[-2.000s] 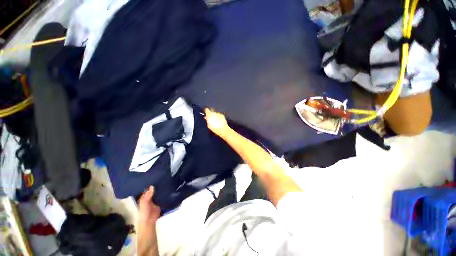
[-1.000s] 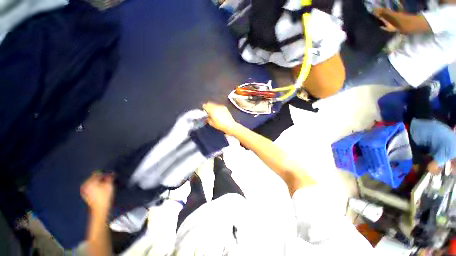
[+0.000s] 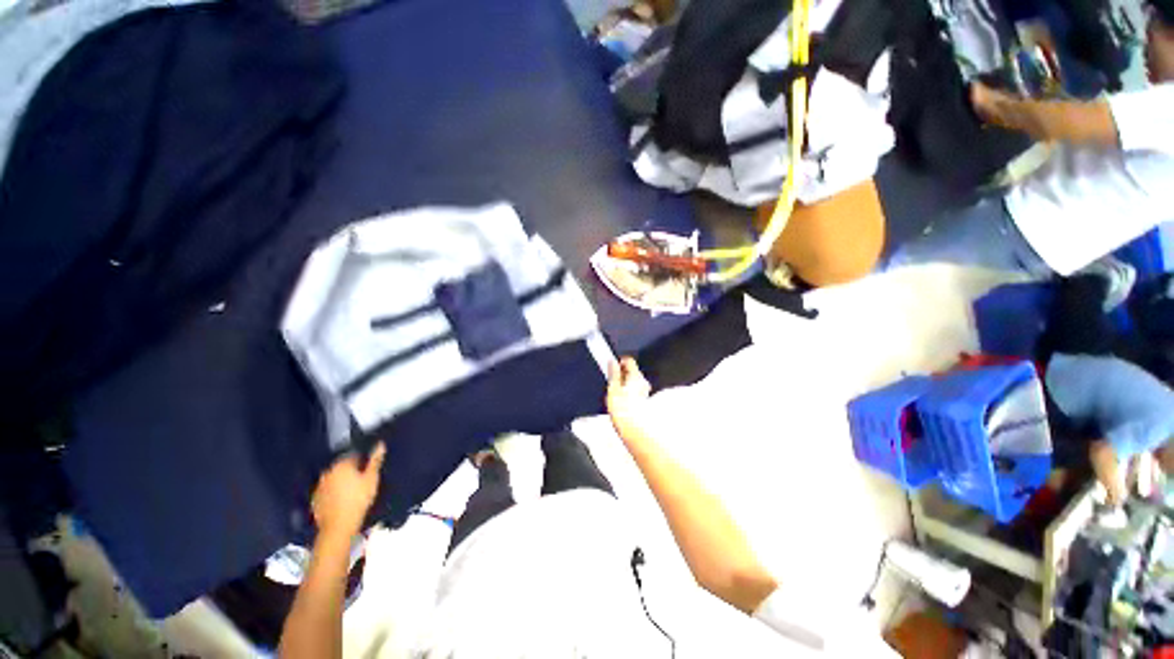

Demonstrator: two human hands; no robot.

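Observation:
A garment (image 3: pixel 425 296) lies spread on the navy table, its pale grey-white area facing up. A small navy pocket piece (image 3: pixel 484 312) and narrow dark bands lie on the pale area, with a navy border nearest me. My left hand (image 3: pixel 345 492) pinches the garment's near left edge. My right hand (image 3: pixel 626 386) pinches its near right corner. The steam iron (image 3: pixel 654 270) rests on the table right of the garment, untouched, with its orange-brown handle up.
Yellow steam hoses (image 3: pixel 788 193) run up from the iron. Navy and grey garments (image 3: pixel 843 122) are heaped over a tan form (image 3: pixel 824 238) at the right. Dark cloth (image 3: pixel 155 167) lies at the left. Blue crates (image 3: pixel 985 438) stand at the right. Another person's arm (image 3: pixel 1049 119) shows at upper right.
The garment, bunched a second ago, now lies spread with its pale side up. My left hand has moved right onto its edge, and my right hand has moved down and right. The view has shifted right since the first frame.

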